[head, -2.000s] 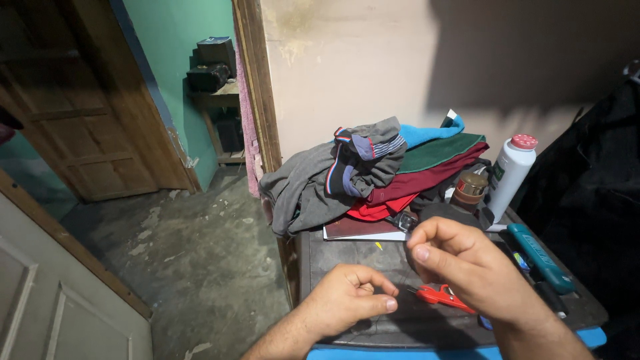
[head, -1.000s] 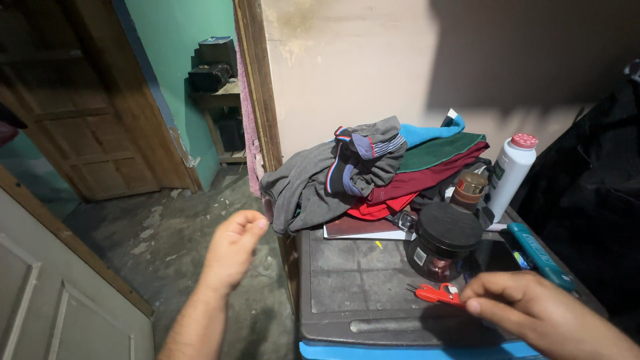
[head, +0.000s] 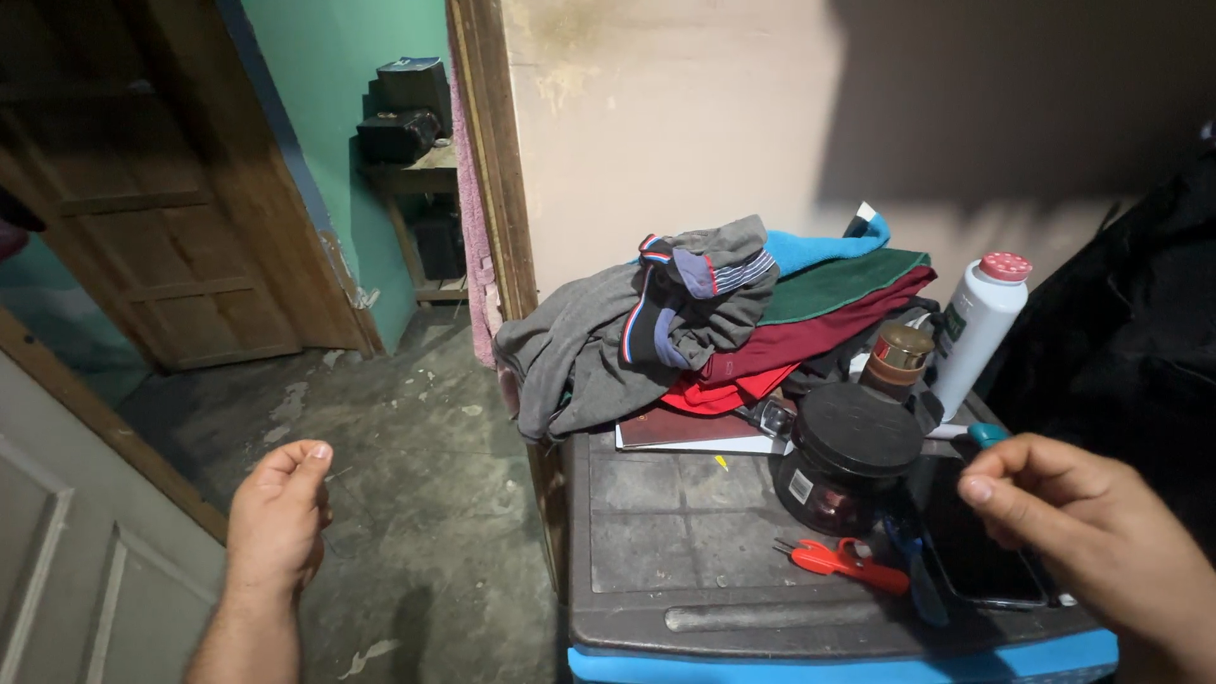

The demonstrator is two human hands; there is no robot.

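My left hand (head: 280,513) is raised over the floor at the lower left, thumb pressed to the bent forefinger; whether something fine is pinched there cannot be made out. On the right, my right hand (head: 1073,522) hovers above a dark smartphone (head: 978,541), thumb and forefinger tips close together, with nothing plainly visible between them. Red-handled thread snips (head: 845,562) lie on the dark plastic drawer top (head: 655,560), left of the phone. Behind them stands a black-lidded jar (head: 855,432). A small yellow piece (head: 721,463) rests near the notebook (head: 684,429).
A heap of clothes (head: 608,332) covers the back of the drawer top. Beside it stand a bottle with a brown-gold cap (head: 898,356) and a white bottle with a pink cap (head: 978,332). A wooden door frame (head: 503,161) rises at the drawer top's left; a panelled door (head: 57,532) stands lower left.
My hands, close together over the drawer top two seconds ago, are now wide apart. The left has moved left over the floor. The right has moved away from the snips, uncovering their handle and the phone.
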